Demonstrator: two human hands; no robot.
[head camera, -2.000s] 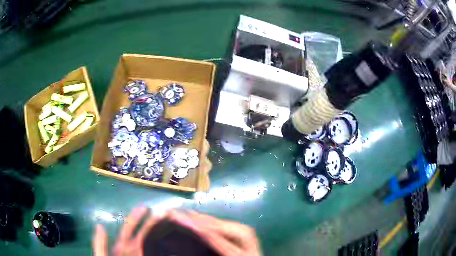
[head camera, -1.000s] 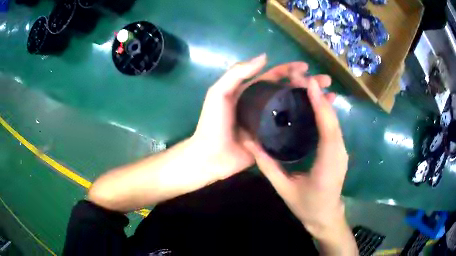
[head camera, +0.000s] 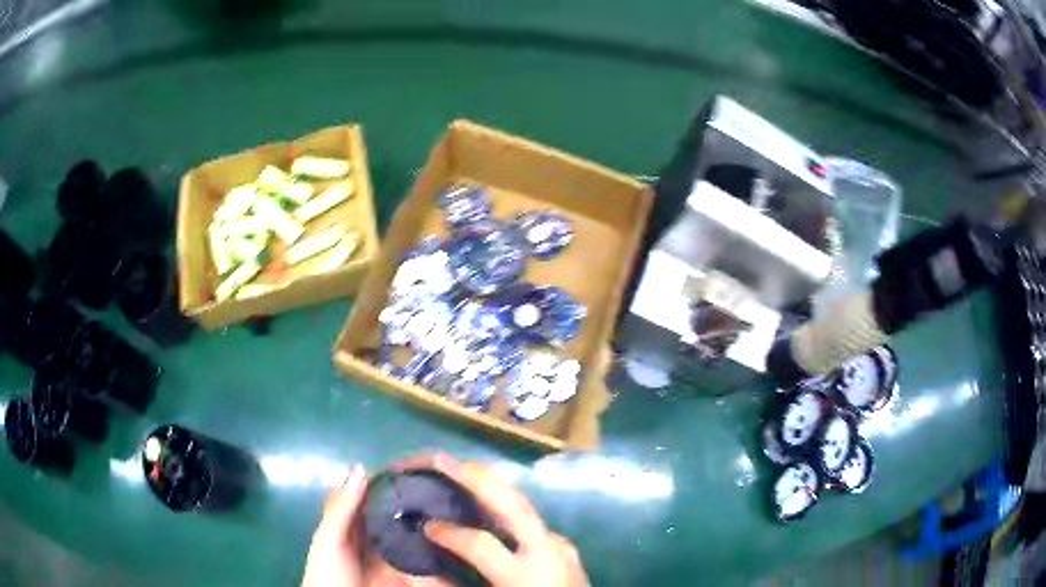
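Observation:
My left hand (head camera: 334, 539) and my right hand (head camera: 516, 539) hold a black round housing (head camera: 422, 518) between them at the bottom centre. Its dark disc-shaped end faces up, and a finger of my right hand lies on it near the centre. Both hands are partly cut off by the lower edge. Another black housing (head camera: 218, 472) lies on its side to the left, its open end showing a small white and a red part.
A cardboard box of blue circuit boards (head camera: 629, 247), a smaller box of green battery cells (head camera: 193, 243), more black housings (head camera: 109, 367) at left. At right are a white screw feeder (head camera: 746, 247), an electric screwdriver (head camera: 847, 330) and piled end caps (head camera: 803, 419).
The view has swung back over the boxes and feeder. Since one second ago, a finger of my right hand has moved onto the disc-shaped end of the held housing.

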